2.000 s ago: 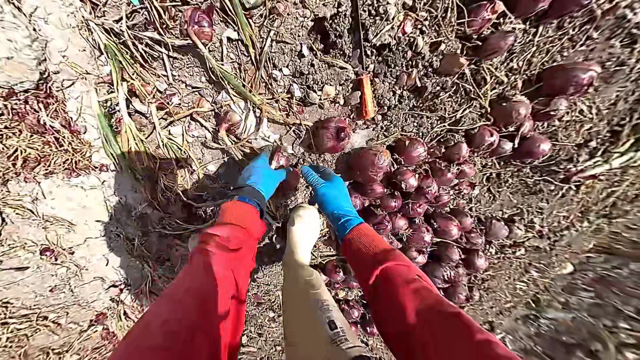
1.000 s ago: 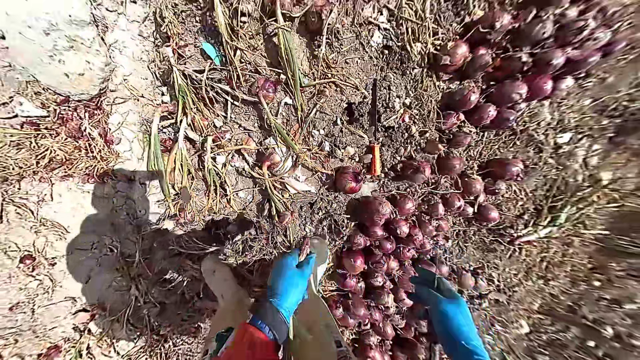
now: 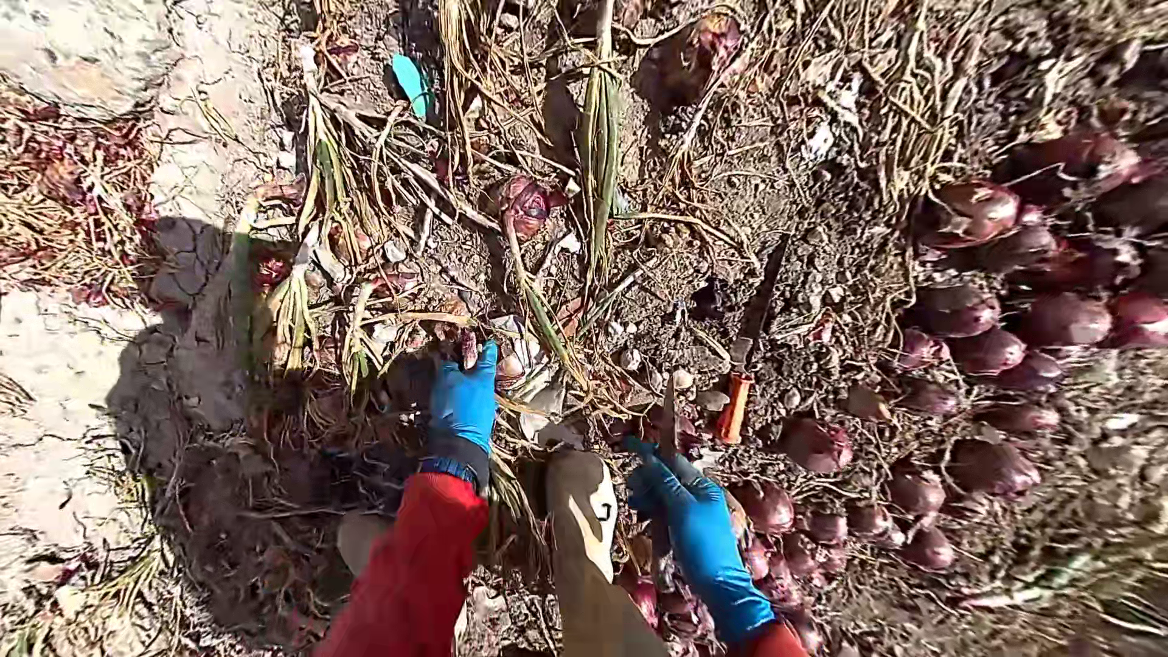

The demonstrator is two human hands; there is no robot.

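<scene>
My left hand (image 3: 464,397), in a blue glove, reaches down to the onion plants left of my knee. Its fingertips touch or nearly touch a small reddish piece; whether they grip it I cannot tell. My right hand (image 3: 680,506), gloved too, is closed on a knife whose short blade (image 3: 671,415) points up the view. Another knife with an orange handle (image 3: 734,409) lies on the soil just above and right of that hand, its dark blade pointing away. A red onion (image 3: 527,206) with its leaves attached lies above my left hand.
Heaped red onions (image 3: 766,505) lie beside and right of my right hand, with larger ones (image 3: 1066,319) farther right. Dry leaves and stalks cover the soil. A turquoise scrap (image 3: 411,84) lies at the upper left. My light-coloured trouser leg (image 3: 589,538) stands between my arms.
From one second ago, my left hand has moved up among the plants. My right hand has moved from over the onion heap to its left side, and a blade now shows in it. The view has shifted.
</scene>
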